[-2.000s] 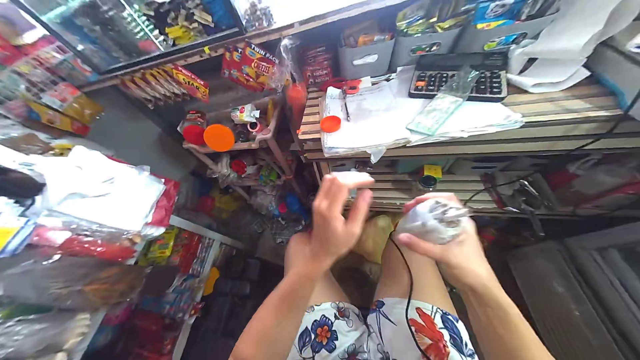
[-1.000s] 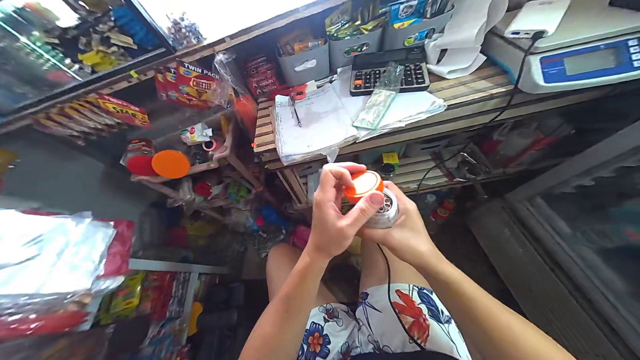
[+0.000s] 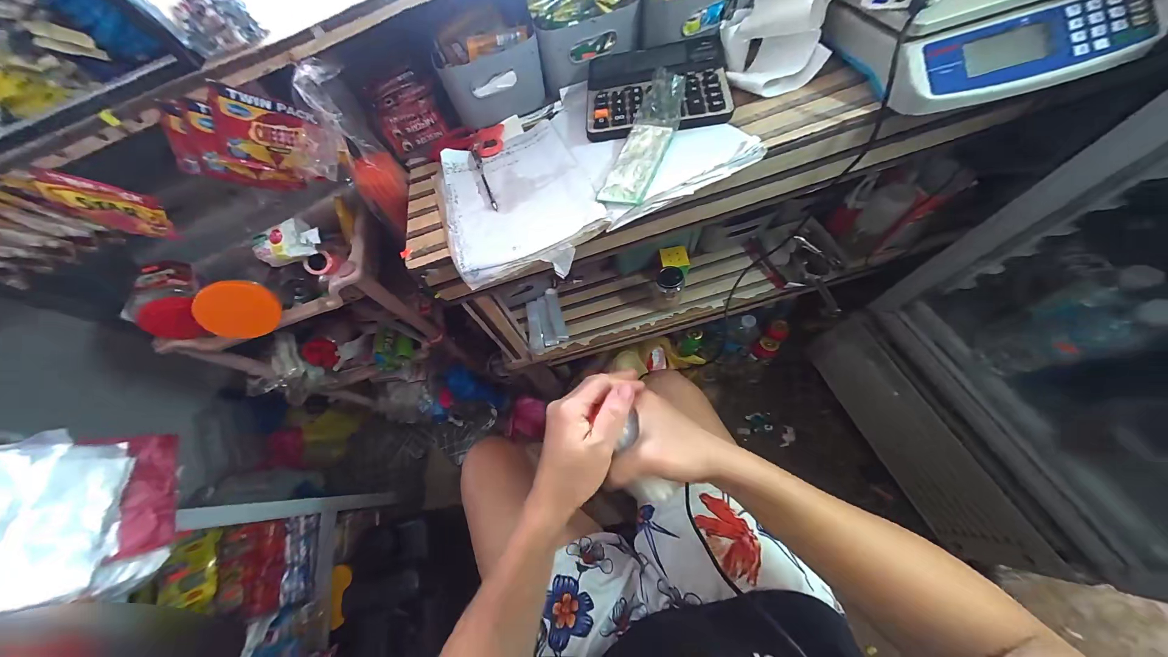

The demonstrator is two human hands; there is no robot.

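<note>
Both hands meet above my lap, close around a small clear container [image 3: 629, 429], most of which they hide. My left hand [image 3: 584, 424] is at its left side with bent fingers and thumb near the top. My right hand [image 3: 671, 438] wraps it from the right. A pale, whitish part [image 3: 653, 491] shows below my right hand. The container's lid cannot be made out between the fingers. A dark cable [image 3: 707, 538] runs down over my floral shorts, beside my right forearm.
Ahead stands a slatted wooden table [image 3: 803, 128] with papers [image 3: 520, 201], red-handled scissors [image 3: 488, 164], a calculator [image 3: 652, 91] and a digital scale [image 3: 1013, 55]. An orange lid [image 3: 237, 309] is on the left rack. Right is a glass-fronted cabinet [image 3: 1077, 301]; lower left, hanging packets [image 3: 219, 570].
Two seconds ago my hands were apart; one second ago they met at a container with an orange lid. Now they close around the container, and that lid no longer shows in them.
</note>
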